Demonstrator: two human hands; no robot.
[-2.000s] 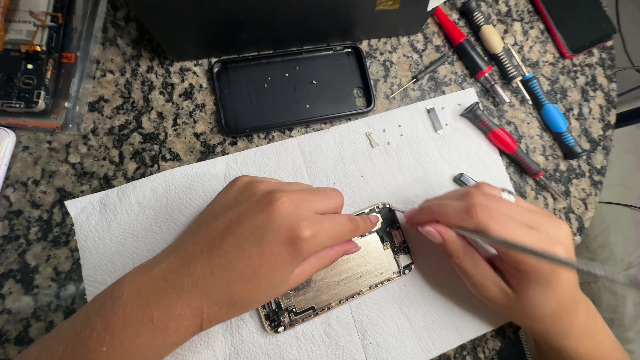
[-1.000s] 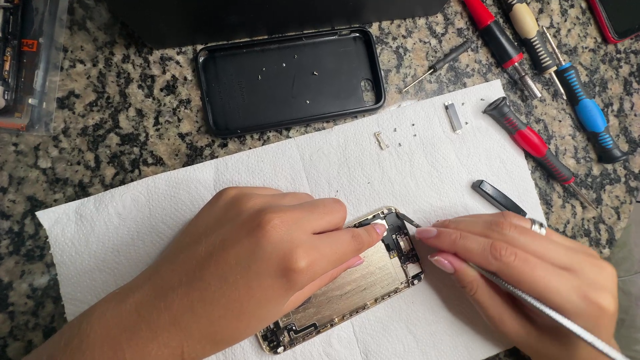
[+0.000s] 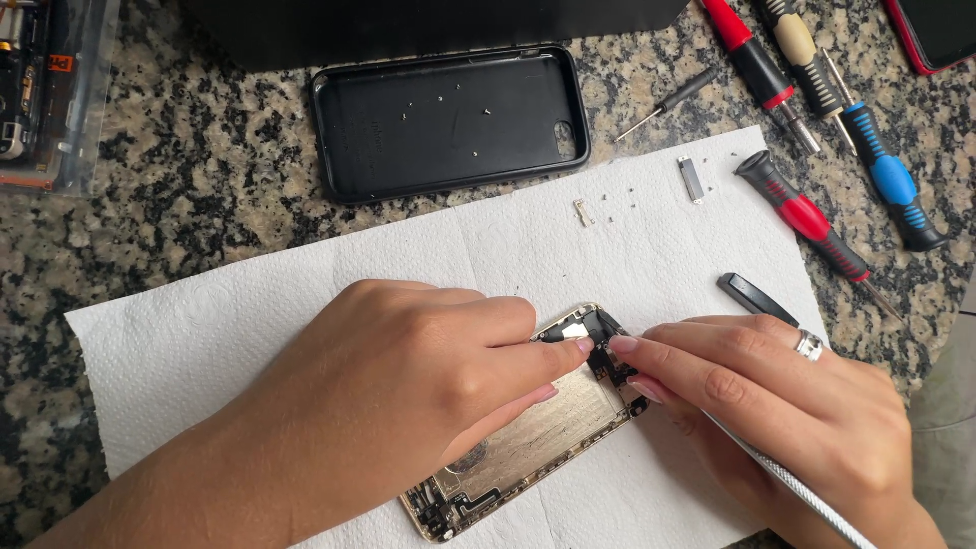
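An open gold smartphone housing (image 3: 553, 427) lies tilted on a white paper towel (image 3: 252, 305). My left hand (image 3: 427, 358) rests across it, the index fingertip pressing on a small part near the upper end. My right hand (image 3: 778, 396) grips a thin metal tool with a knurled handle (image 3: 801, 488); its tip meets the housing's upper corner beside a black part (image 3: 606, 324), partly hidden by my fingers. Behind my right hand lies a black bar-shaped piece (image 3: 755, 299). Further up the towel are a small metal bracket (image 3: 583, 213), a grey rectangular part (image 3: 691, 180) and several tiny screws.
A black phone case (image 3: 450, 126) holding several tiny screws lies beyond the towel on the granite top (image 3: 198, 206). Several screwdrivers, among them a red and black one (image 3: 808, 217) and a blue one (image 3: 892, 179), lie right. A dark box (image 3: 435, 27) stands behind; a bagged phone assembly (image 3: 46, 99) is left.
The fingertips of my right hand have moved closer to my left index finger, over the housing's upper corner. The black part there now stands out at the corner. My left hand stays on the housing.
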